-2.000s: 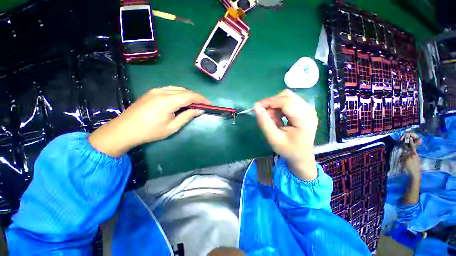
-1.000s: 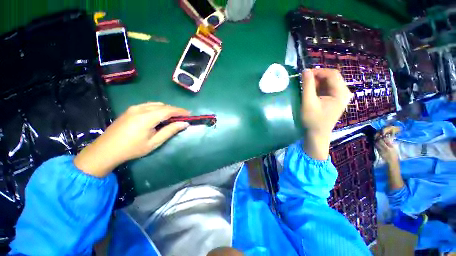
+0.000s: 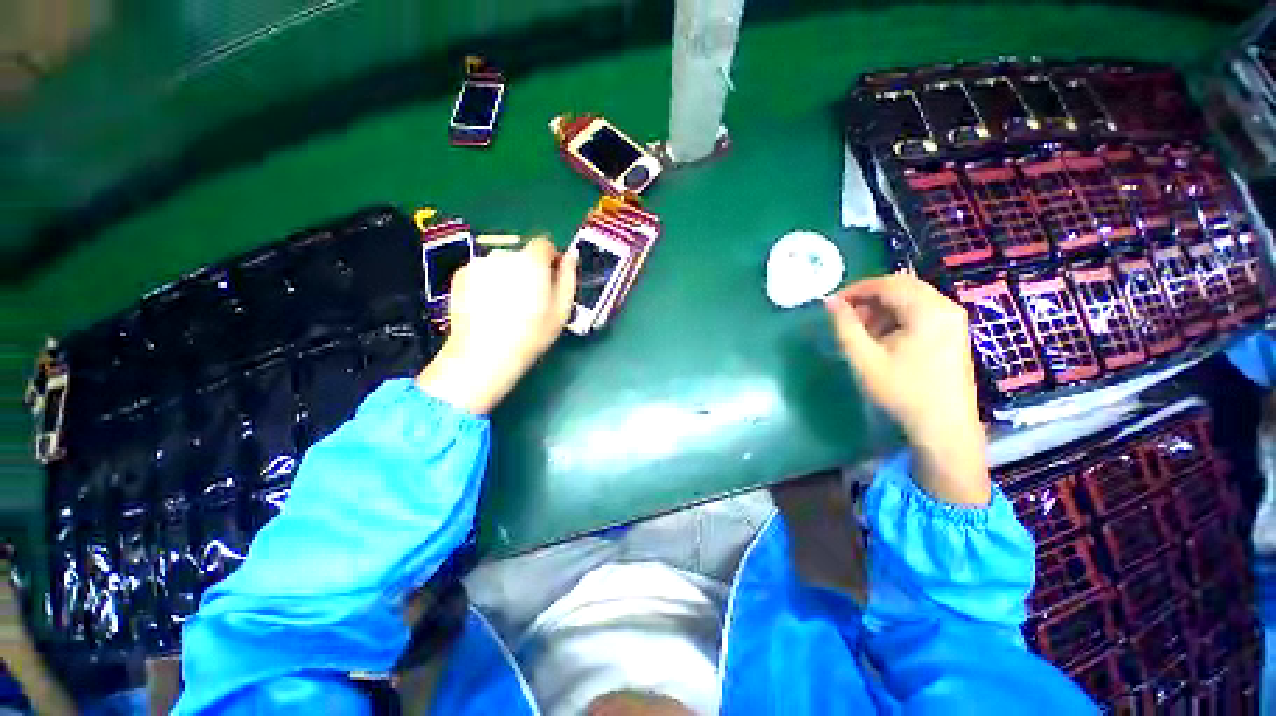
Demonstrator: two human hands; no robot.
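My left hand point(image 3: 504, 315) reaches over the green worktop between two phone subassemblies. Its fingertips are at the left edge of the stacked, pale-framed phone subassemblies point(image 3: 596, 277); whether it grips one is hidden. It partly covers the phone subassembly point(image 3: 448, 266) to its left. My right hand point(image 3: 907, 367) is bent at the lower right rim of the white round item point(image 3: 805, 269), thumb and finger close together. Whether they still hold the thin pale stick is too small to tell.
A black blister tray point(image 3: 238, 420) lies left. Loaded blister trays with red parts point(image 3: 1057, 329) lie right. Two more phone subassemblies point(image 3: 477, 109) lie beyond, one point(image 3: 612, 157) beside a grey metal post point(image 3: 704, 77). A thin pale tool point(image 3: 498, 241) shows behind my left hand.
The view has shifted, showing more of the far side. My left hand has moved from the near worktop forward to the phone subassemblies. My right hand has come to the white round item's lower right rim.
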